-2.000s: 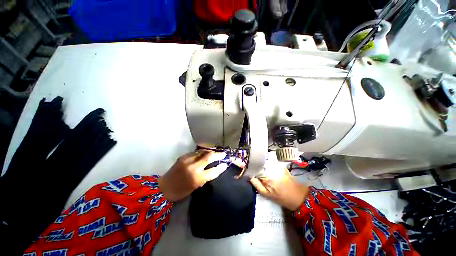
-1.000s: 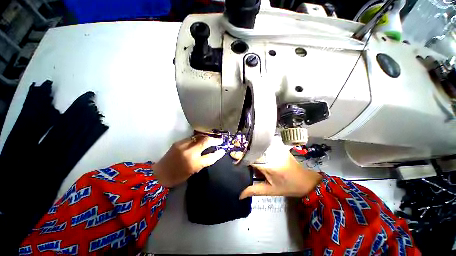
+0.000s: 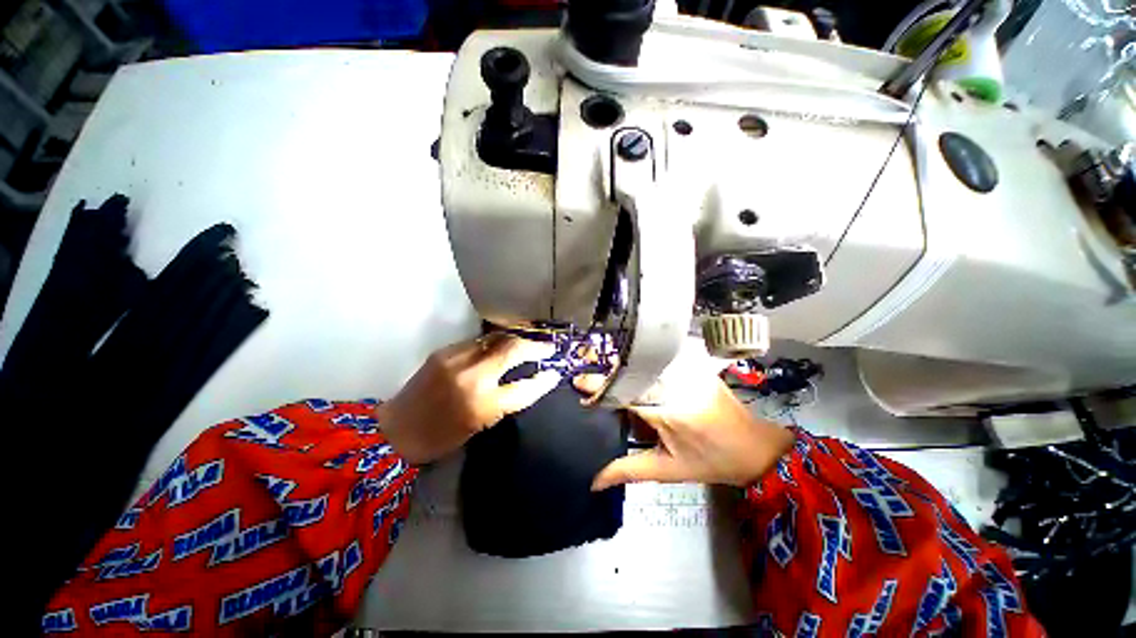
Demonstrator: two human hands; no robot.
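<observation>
A black rounded bag panel [image 3: 544, 480] lies on the white table under the machine head, its far edge at the presser foot [image 3: 591, 353]. My left hand [image 3: 455, 396] presses on its far left edge, fingertips beside the foot. My right hand [image 3: 704, 430] is at its right edge, the thumb lying on top of the panel and the fingers partly hidden behind the machine's curved white guard. The needle point and the seam cannot be made out.
The off-white sewing machine [image 3: 797, 187] fills the upper right. Black gusset strips [image 3: 162, 324] with frayed ends lie at left. Red-handled snips [image 3: 751, 373] lie right of the needle. Black narrow strips [image 3: 1071, 511] are heaped at far right. A blue bin [image 3: 293, 19] stands behind the table.
The view has shifted closer to the machine. My right hand has moved its thumb onto the panel's right side. The panel has turned slightly. Little differs from one second ago.
</observation>
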